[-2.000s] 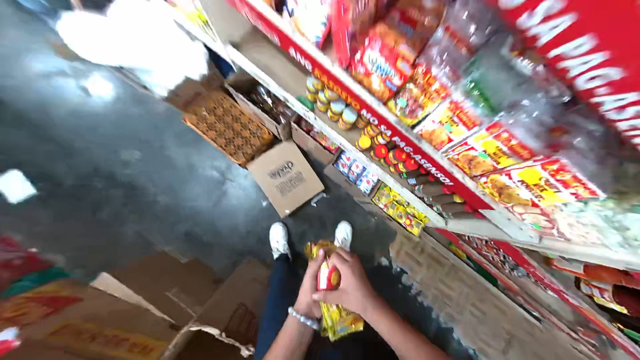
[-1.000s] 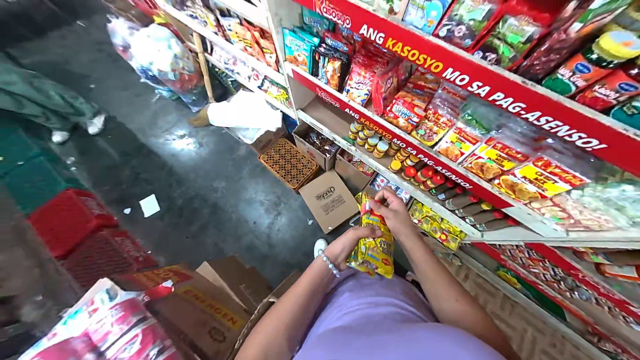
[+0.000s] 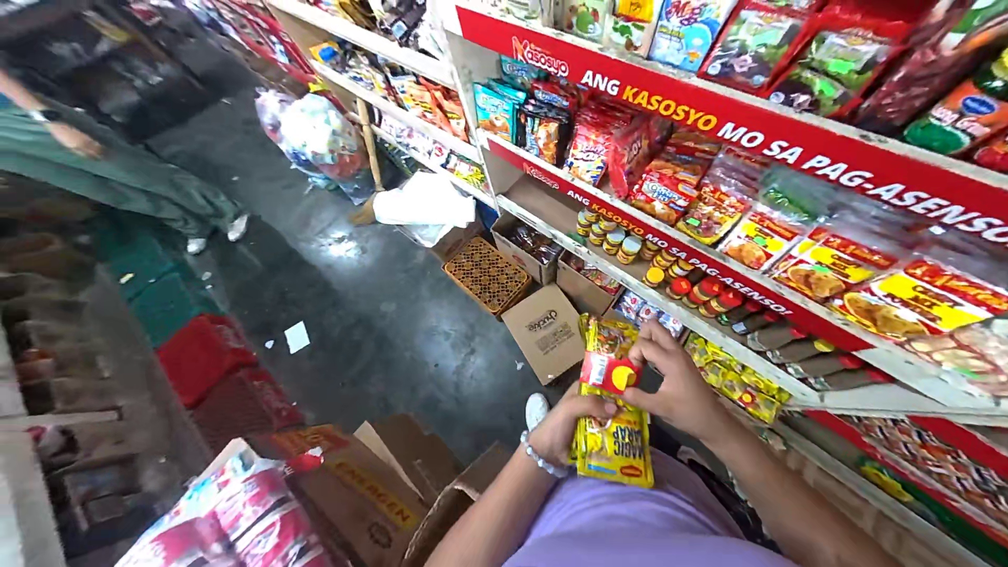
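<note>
Yellow Maggi Magic Sarap seasoning packs (image 3: 622,449) are held in front of my purple shirt, in a stack with a red band across it. Around the pack's left edge closes my left hand (image 3: 563,429), a beaded bracelet on its wrist, the thumb on the front. My right hand (image 3: 669,378) grips the upper right edge by the red part. Just right of it, similar yellow packs (image 3: 732,382) lie at the low shelf.
Shelves of seasoning packets (image 3: 835,264) and small jars (image 3: 614,236) rise at the right. An open cardboard box (image 3: 546,335) and a brown crate (image 3: 488,272) stand on the floor. More cartons (image 3: 346,488) are at lower left. A person in green trousers (image 3: 118,177) is at upper left.
Both hands still hold the yellow packs. The person in green trousers shows more fully than one second ago. The view has swung up toward the shelves since two seconds ago.
</note>
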